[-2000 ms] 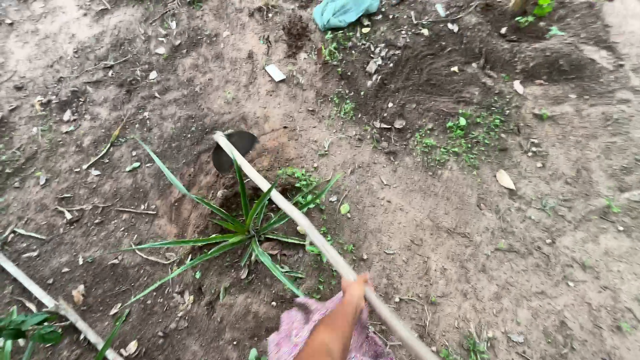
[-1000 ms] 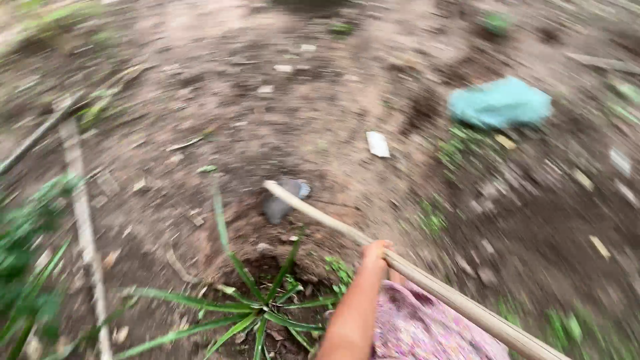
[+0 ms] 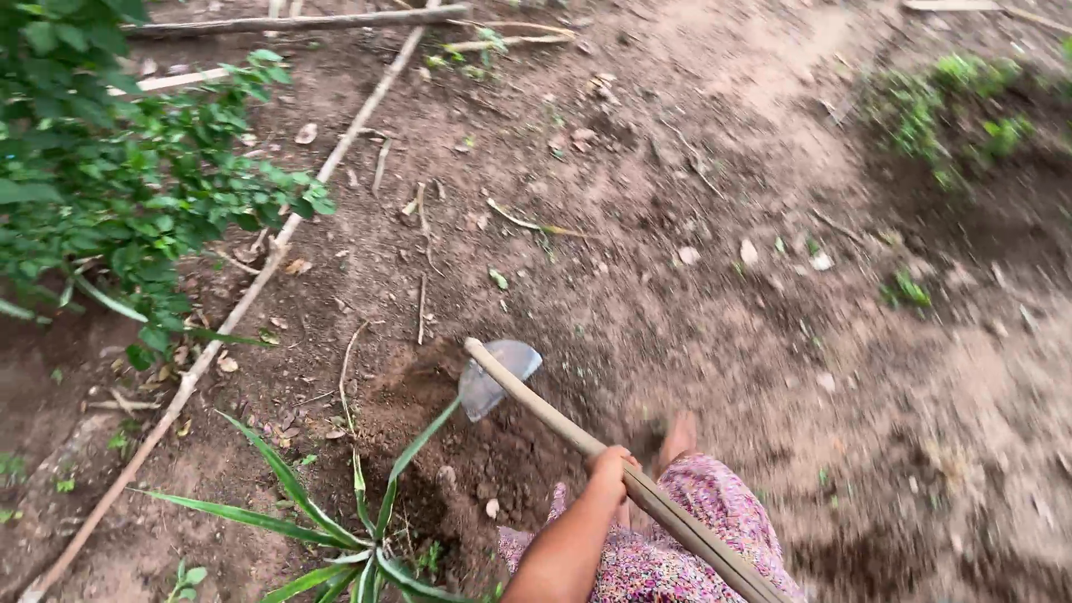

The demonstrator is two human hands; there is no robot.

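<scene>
A hoe lies across the lower middle of the head view, its rounded metal blade point(image 3: 500, 378) over loose, dug soil. Its long wooden handle point(image 3: 548, 416) runs down to the lower right. One hand point(image 3: 613, 465), which looks like my left hand, is closed around the handle partway along. My other hand is not visible. Just left of the blade grows a spiky plant with long, narrow green leaves point(image 3: 280, 477), one leaf tip reaching the blade's edge. Dark turned soil point(image 3: 469, 469) lies between the plant and my patterned skirt point(image 3: 670, 553).
A long thin pole point(image 3: 276, 251) slants over the ground at left, beside a leafy green shrub point(image 3: 142, 184). A thicker branch point(image 3: 293, 23) lies across the top. My bare foot point(image 3: 680, 435) is on the soil near the handle. Low weeds point(image 3: 938, 109) grow at upper right.
The view has swung strongly, bringing the shrub and pole into sight. The blue-green cloth or bag is out of view. The hand still grips the hoe handle; the blade shows more broadly than before.
</scene>
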